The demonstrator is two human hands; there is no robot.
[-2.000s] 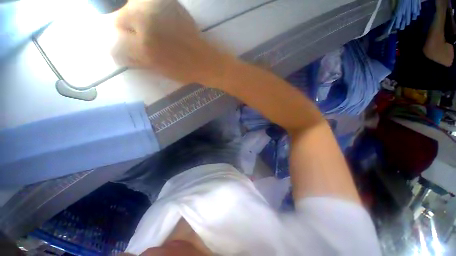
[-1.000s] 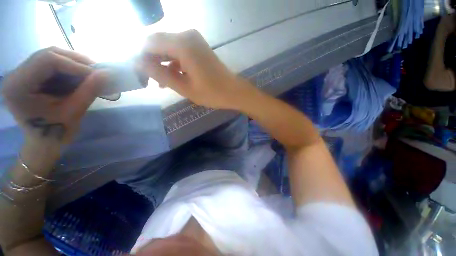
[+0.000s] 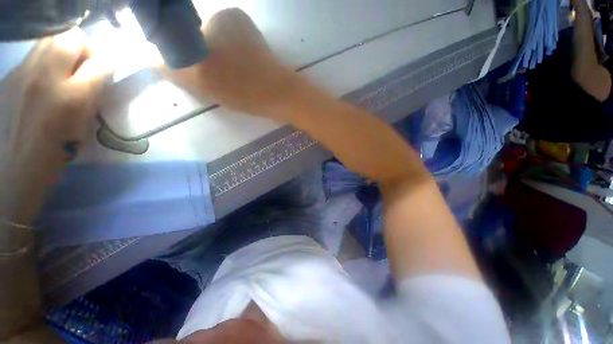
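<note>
A light blue fabric piece (image 3: pixel 134 201) lies flat over the table's ruled front edge at the left. The dark sewing machine head (image 3: pixel 173 30) stands at the top left, with strong glare at its needle area. My left hand (image 3: pixel 64 94) is blurred at the left of the glare, over the bed beside the fabric. My right hand (image 3: pixel 225 64) is just right of and partly behind the machine head, its fingertips hidden by head and glare. Whether either hand holds anything cannot be told. The grey corner tab (image 3: pixel 123 141) shows below the glare.
The printed ruler (image 3: pixel 269 154) runs along the table edge. A blue basket (image 3: pixel 128 302) is below the table at the left. Light blue cut pieces (image 3: pixel 480 127) hang at the right, with a white tape (image 3: pixel 494 50) by the table's end. Another person's arm (image 3: pixel 590 57) shows at the far right.
The machine head shows more fully now. My hands have moved from a small pale piece held up between them to the needle area. The large fabric piece still lies over the edge.
</note>
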